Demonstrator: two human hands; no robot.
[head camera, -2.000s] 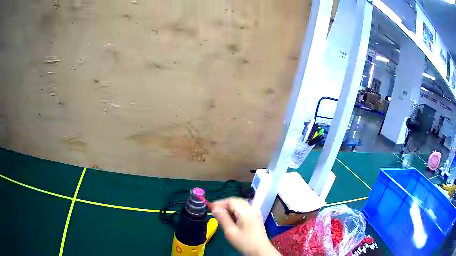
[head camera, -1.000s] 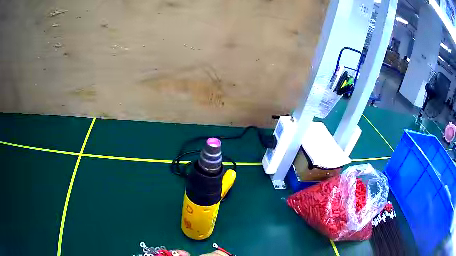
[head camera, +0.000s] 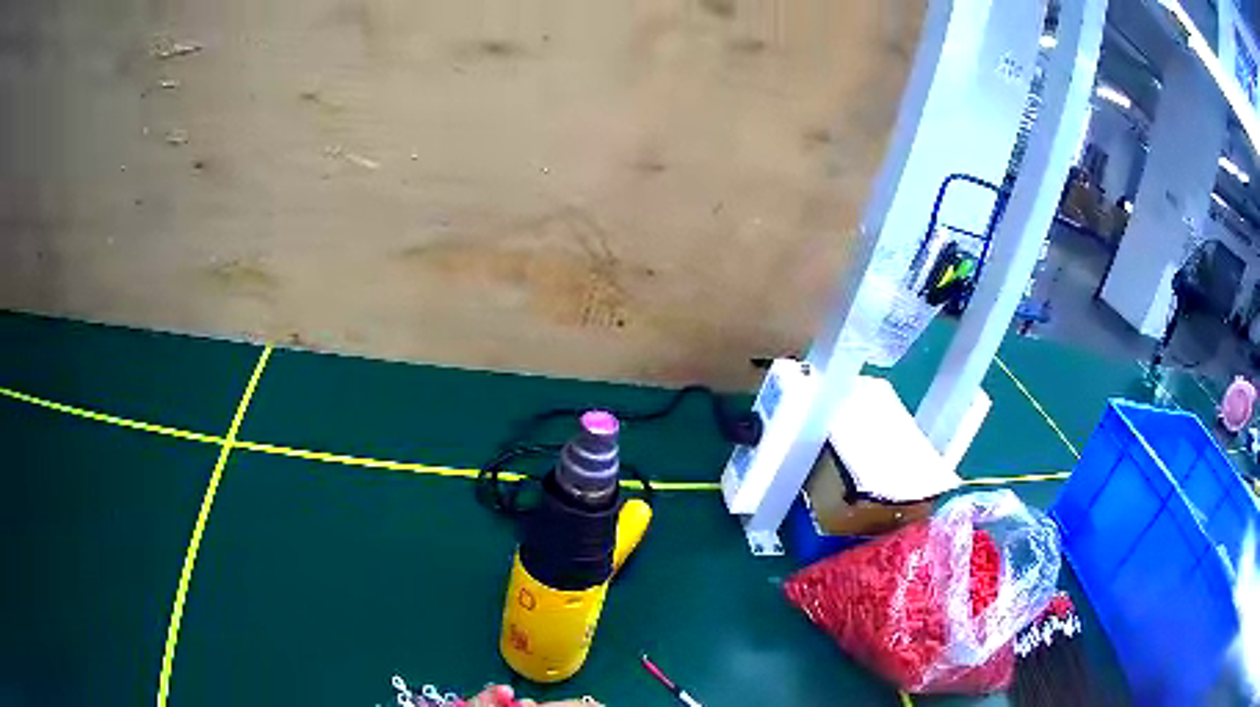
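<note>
The heat gun (head camera: 557, 608) stands upright on the green mat, its pink-tipped nozzle pointing up. At the bottom edge, silver ring terminals of a bundle of leads (head camera: 419, 692) show beside the fingertips of my left hand (head camera: 495, 696), which grips the bundle; most of the hand is cut off. More skin shows just to the right at the edge, and I cannot tell whether it belongs to my right hand. A single cable end with a red sleeve (head camera: 661, 673) shows right of the fingers, below the gun; what holds it is out of frame.
A clear bag of red sleeves (head camera: 898, 601) lies right of the gun, beside a pile of black leads (head camera: 1050, 663) and a blue tote (head camera: 1154, 539). A cardboard box (head camera: 864, 507) stands behind the bag, by the white posts (head camera: 884, 235). The black cord (head camera: 663, 409) coils behind the gun.
A hand was at the nozzle two seconds ago; it has left there. The view has tilted down since then. Since one second ago, the single red-sleeved end shows farther right.
</note>
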